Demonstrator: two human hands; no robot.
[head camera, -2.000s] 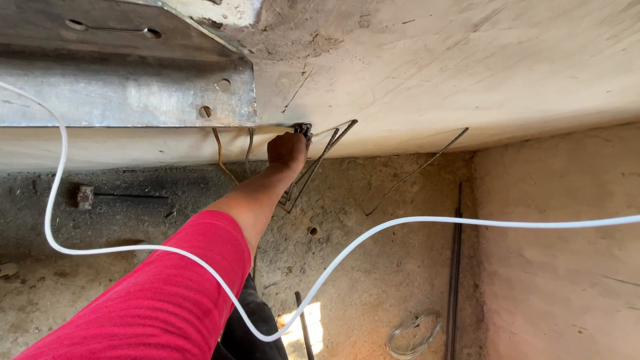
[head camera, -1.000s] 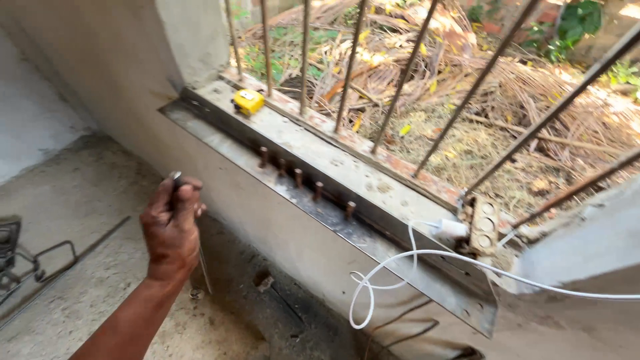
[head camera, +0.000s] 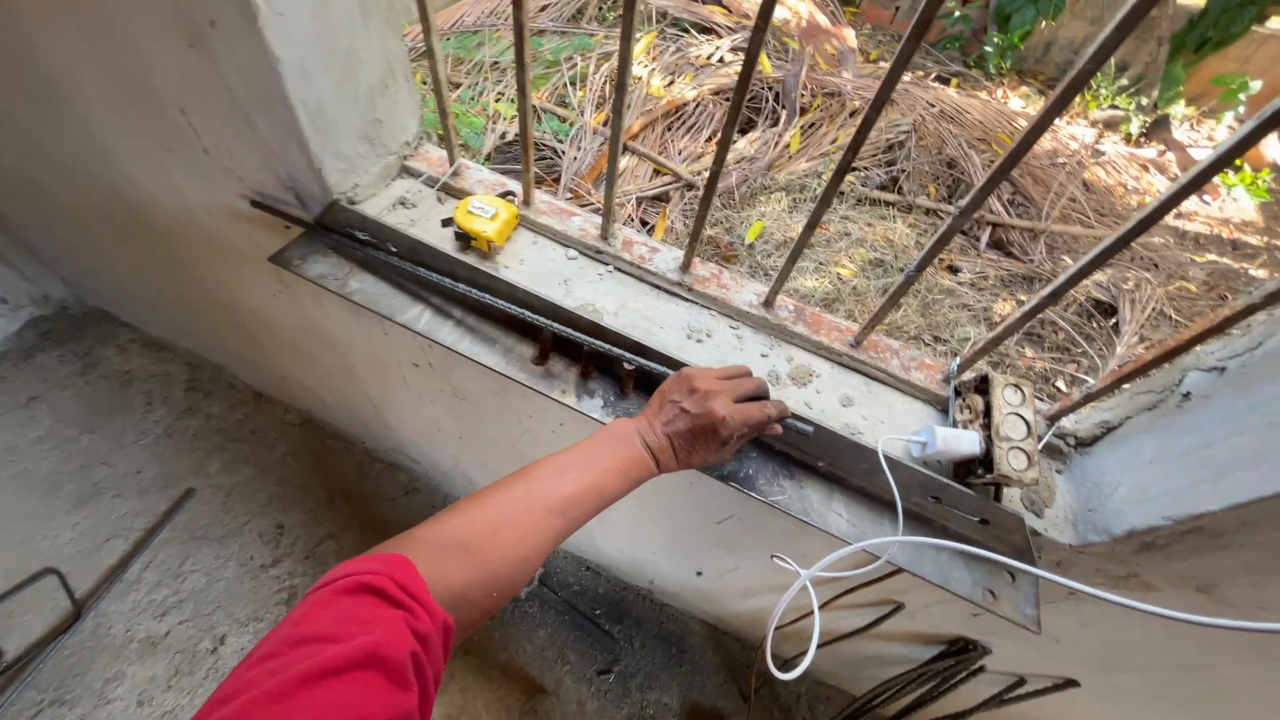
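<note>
My left hand is closed around a ribbed steel reinforcing bar near its right end; a short tip sticks out beyond my fingers. The bar lies at a slant along a steel angle on the windowsill's edge, its far left end reaching past the angle toward the wall. Short rusty steel pegs stand in the angle under the bar, just left of my hand. Behind the angle, a yellow tape measure rests on the concrete sill. My right hand is out of view.
Metal window bars rise behind the sill. A white charger sits in a socket box, its white cable looping across the right side. Bent steel rods stick out below. More bent rod lies on the floor at left.
My left hand has moved from above the floor at left to the steel angle. The reinforcing bar now lies along the angle in my grip. The view has swung from the wall and floor to the window.
</note>
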